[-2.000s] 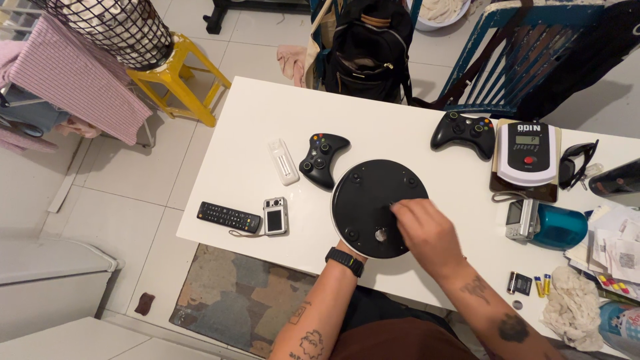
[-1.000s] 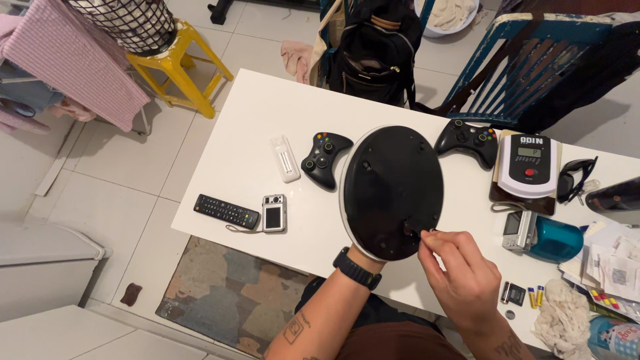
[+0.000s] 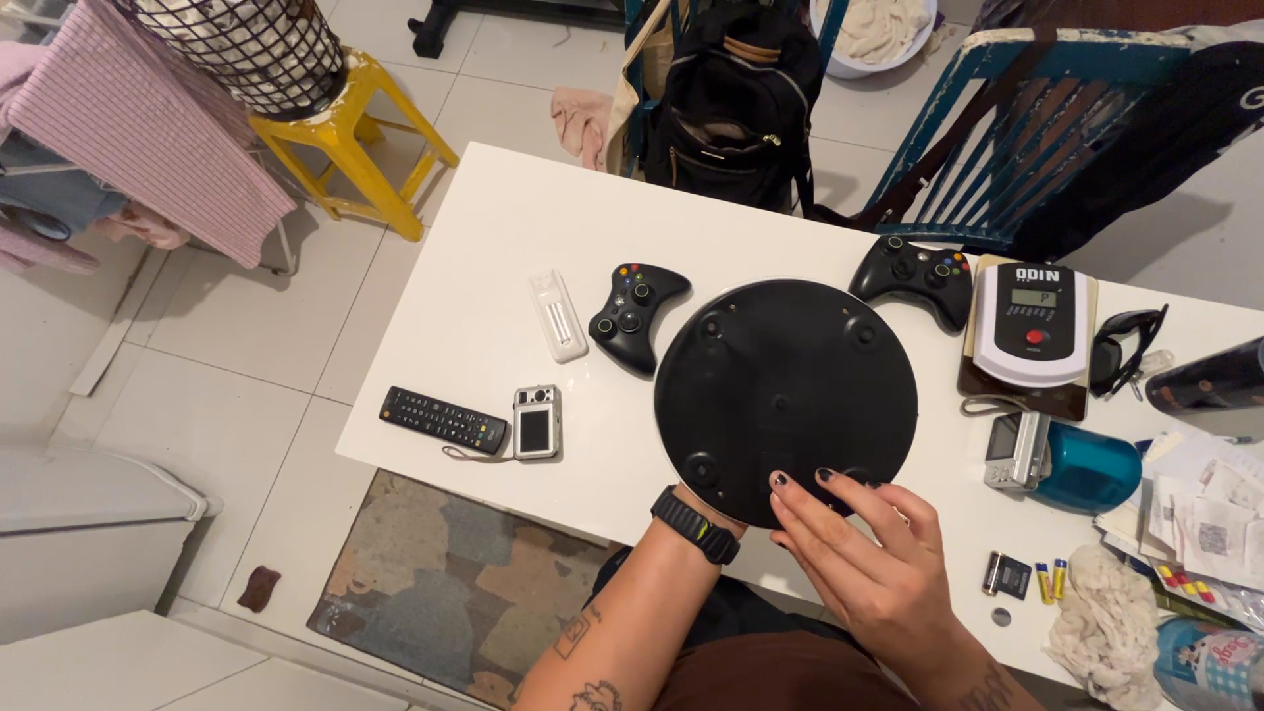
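Note:
A round black device (image 3: 790, 385) with a pale rim and small round feet is held with its footed underside facing me. My left hand (image 3: 713, 506) supports it from below, mostly hidden behind it; only the watch-bearing wrist and a sliver of hand show. My right hand (image 3: 869, 553) has its fingertips on the disc's lower edge, with nothing seen between the fingers. Two black game controllers (image 3: 637, 316) lie left and right of the disc. Near the right forearm are a small grey disc (image 3: 1001, 617), a dark battery (image 3: 1007, 575) and two small yellow-and-blue batteries (image 3: 1051, 583).
On the white table (image 3: 474, 267) lie a remote control (image 3: 444, 420), a compact camera (image 3: 536, 423), a white plastic holder (image 3: 558, 316) and a display unit (image 3: 1034, 321). A second camera (image 3: 1015, 451), sunglasses (image 3: 1126, 348), papers and crumpled cloth (image 3: 1101, 617) crowd the right side.
A shiny round spot seen on the underside two seconds ago does not show now. My right hand has moved from over the disc to its lower edge, its fingers now more spread.

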